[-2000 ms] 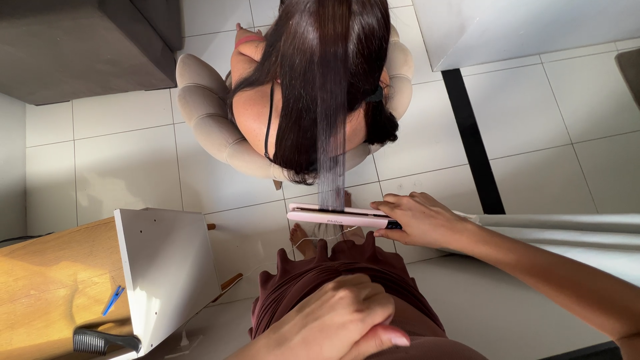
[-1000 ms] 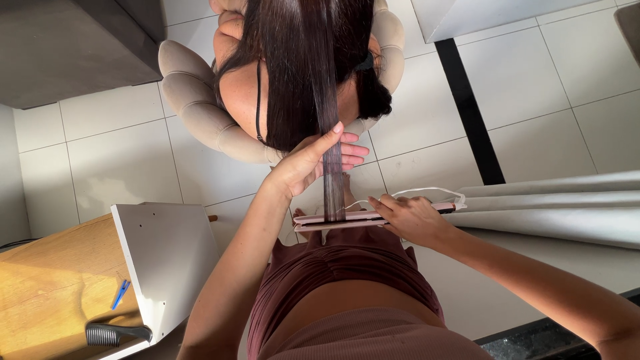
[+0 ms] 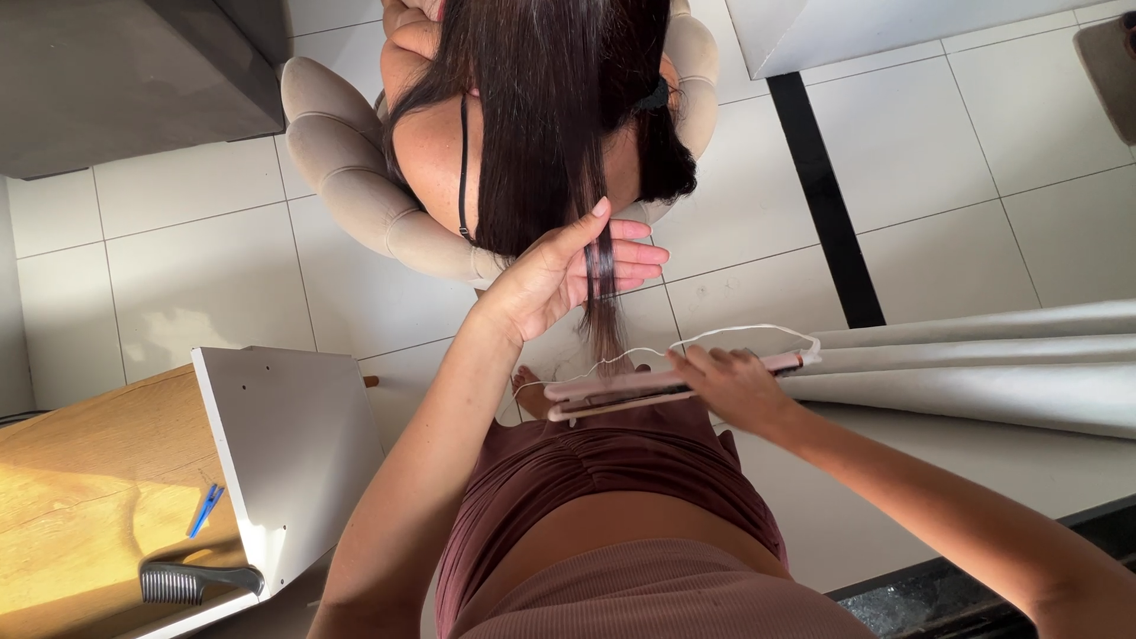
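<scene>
A person with long dark hair (image 3: 532, 133) sits in a padded beige chair (image 3: 346, 169), back towards me. My left hand (image 3: 577, 266) is palm up under a thin lock of that hair, fingers spread, with the strands lying across it. The lock's tips hang below the palm, close to the plates of a pink hair straightener (image 3: 621, 387). My right hand (image 3: 732, 386) grips the straightener by its handle, and its plates are parted. A white cord (image 3: 754, 328) loops from the handle's end. A dark hair tie (image 3: 654, 96) gathers hair at the person's right.
At lower left, a wooden surface (image 3: 80, 497) with a white side panel (image 3: 284, 435) bears a black comb (image 3: 191, 582) and a blue hair clip (image 3: 206, 510). A white curtain (image 3: 994, 355) hangs at the right. A dark grey piece of furniture (image 3: 133, 80) stands upper left.
My left hand has come up from near my waist to under the lock. The straightener, which had the lock between its plates, is now parted and below the lock's tips.
</scene>
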